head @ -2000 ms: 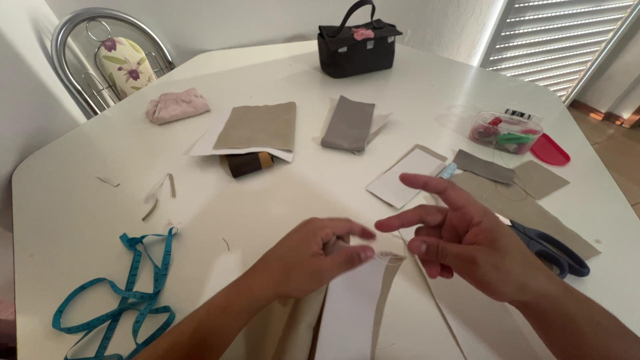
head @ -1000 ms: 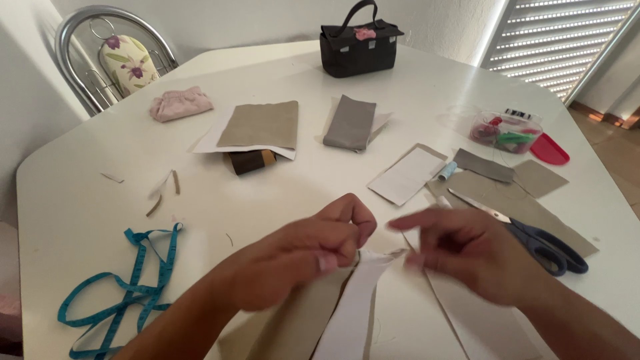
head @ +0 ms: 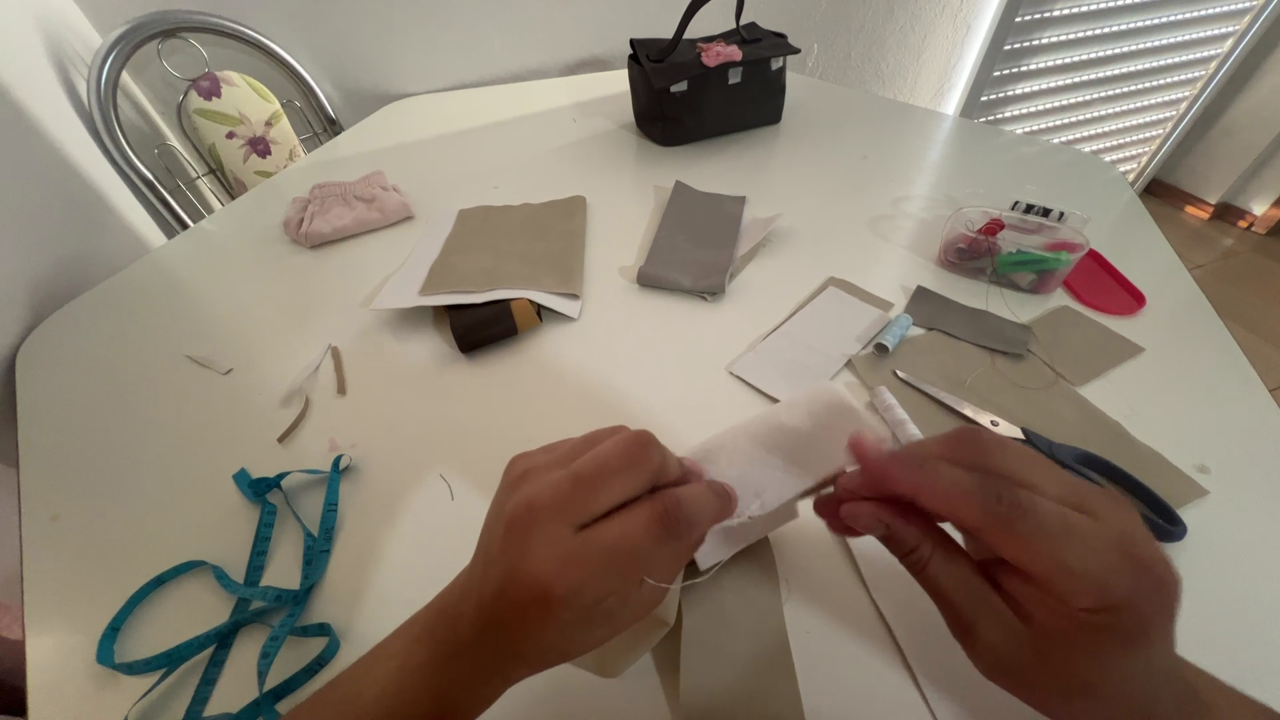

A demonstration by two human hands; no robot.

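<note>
My left hand (head: 600, 530) is closed on a strip of white-backed beige material (head: 770, 460), gripping it between thumb and fingers at its left end. Thread trails below that hand. At the strip's right end is my right hand (head: 1000, 550), its fingertips pinched together; blur hides whether they hold the strip or something small. Beige material hangs down below the strip. Scissors with dark handles (head: 1090, 475) lie partly behind my right hand, beside a white thread spool (head: 895, 415). A light blue thread spool (head: 892, 334) lies farther back.
A teal tape measure (head: 250, 590) lies tangled at left. Behind are a pink cloth (head: 348, 208), beige pieces (head: 510, 245), a folded grey piece (head: 693, 240) and a black handbag (head: 710, 95). At right stand a clear box of clips (head: 1012, 250) and a red lid (head: 1104, 282).
The white-backed strip, earlier hanging down below my hands, is now raised and turned across between them. My right hand has come to the strip's right end.
</note>
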